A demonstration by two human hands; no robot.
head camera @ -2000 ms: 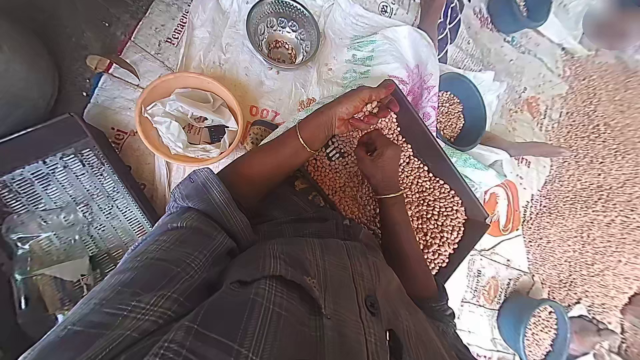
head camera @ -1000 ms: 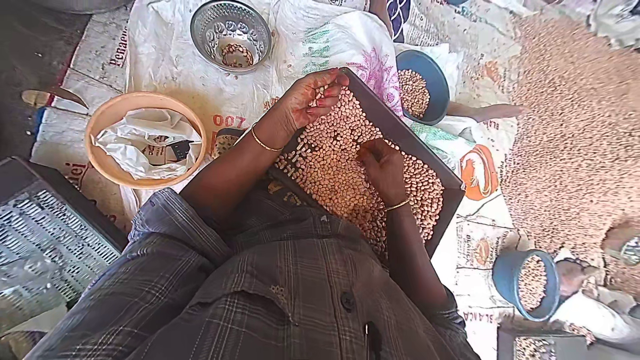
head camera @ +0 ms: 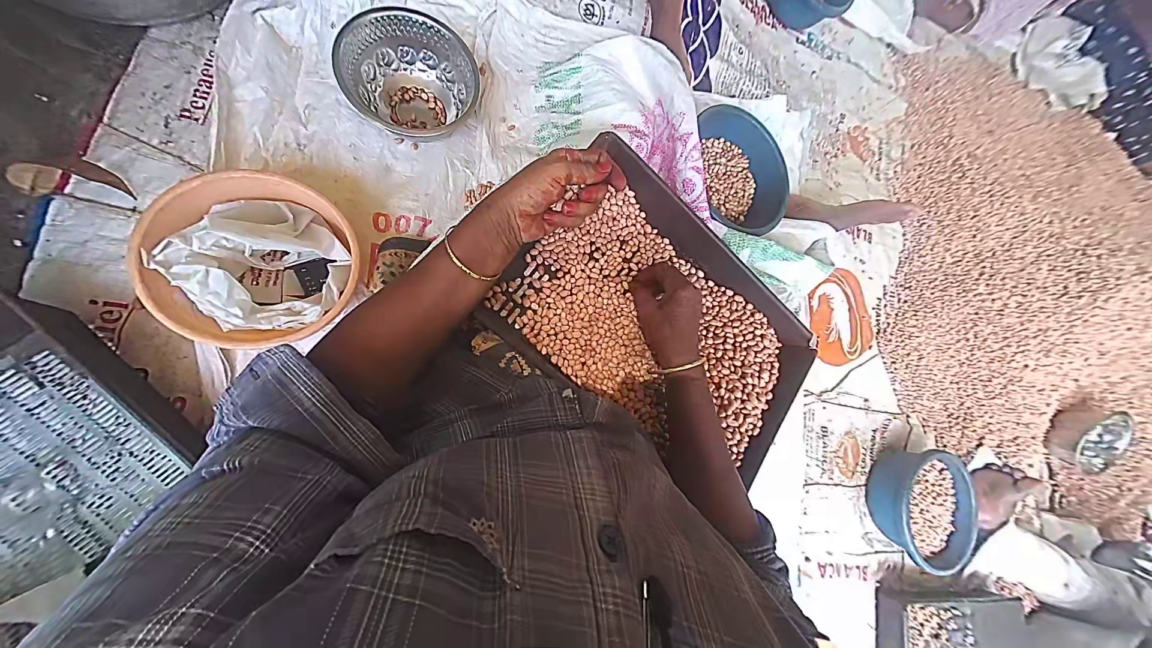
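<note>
A dark, shallow tray [head camera: 670, 202] with a slotted bottom lies tilted against my lap, covered with a layer of shelled peanuts [head camera: 576, 315]. Over its upper left corner, my left hand [head camera: 567, 198] is curled palm up, with a few kernels showing between its fingers. My right hand [head camera: 668, 310] is low over the middle of the peanuts, knuckles up and fingers curled under; what its fingertips hold is hidden. Each wrist wears a thin gold-coloured bangle. Dark slots show among the kernels near the tray's left edge.
An orange basin [head camera: 148, 301] holding a white plastic bag stands left; a metal bowl [head camera: 346, 67] with some kernels is above. Blue tubs of peanuts [head camera: 774, 180] [head camera: 886, 504] and a large peanut heap [head camera: 1017, 234] lie right. Other people's limbs [head camera: 855, 213] are near. Another slotted tray [head camera: 153, 396] is lower left.
My left hand was more open two seconds ago, with kernels showing in its palm; its fingers are now more curled. My right hand has moved away from it, down over the peanuts.
</note>
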